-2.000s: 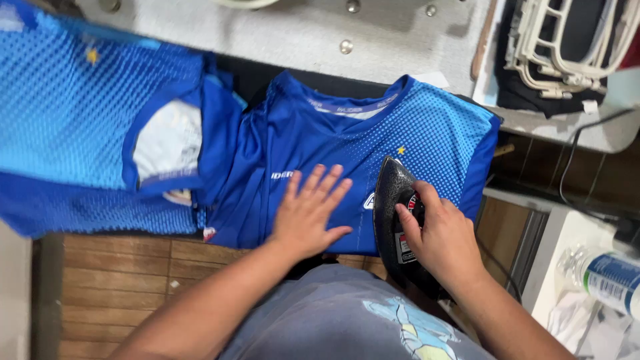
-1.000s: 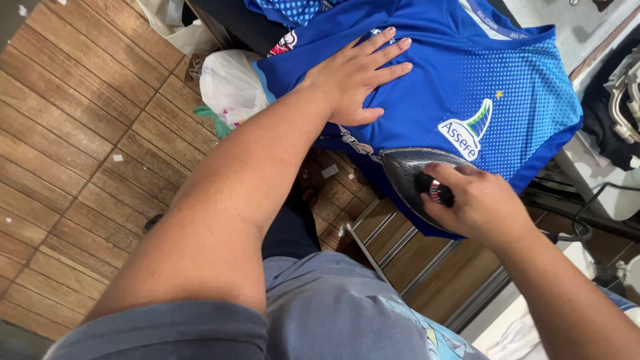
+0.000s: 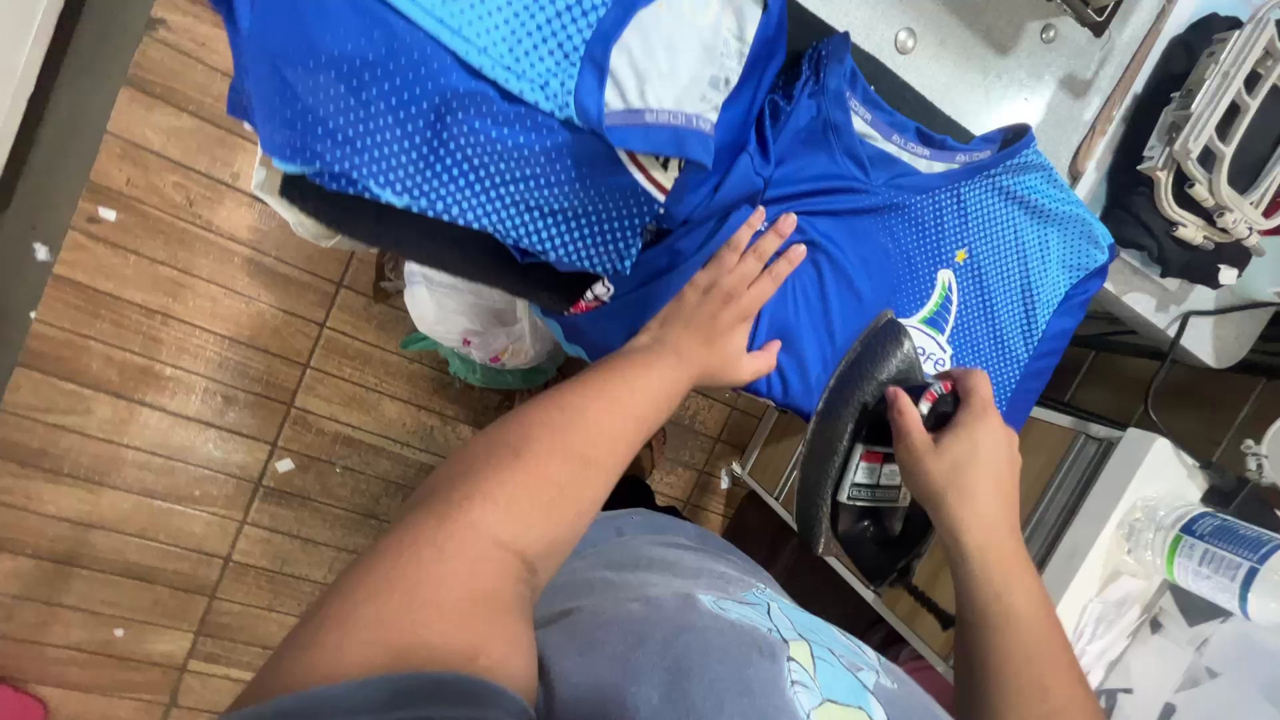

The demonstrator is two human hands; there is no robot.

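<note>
A blue sports jersey [image 3: 850, 240] with light-blue dots, a yellow star and a white-and-green crest lies spread at the upper right, wrinkled around its middle. My left hand [image 3: 725, 310] rests on it with fingers apart, palm down. My right hand [image 3: 950, 440] grips a black clothes iron [image 3: 870, 440] by its handle; the iron is tilted up, its tip beside the crest and partly covering it. Its soleplate is turned away, so contact with the fabric cannot be told. More blue jersey fabric [image 3: 450, 130] with a white inside lies to the left.
A metal-topped table [image 3: 980, 60] with rivets stands behind the jersey. At right are cream plastic embroidery-type frames [image 3: 1200, 140] on black cloth, a dark cable, and a plastic bottle [image 3: 1215, 560] on a white surface. A white bag [image 3: 480, 315] is below the jersey; scraps dot the tiled floor [image 3: 190, 400].
The iron, lying across the jersey's edge below the crest a second ago, is now tipped up with its tip beside the crest. My left hand stays on the jersey. The view has shifted and turned.
</note>
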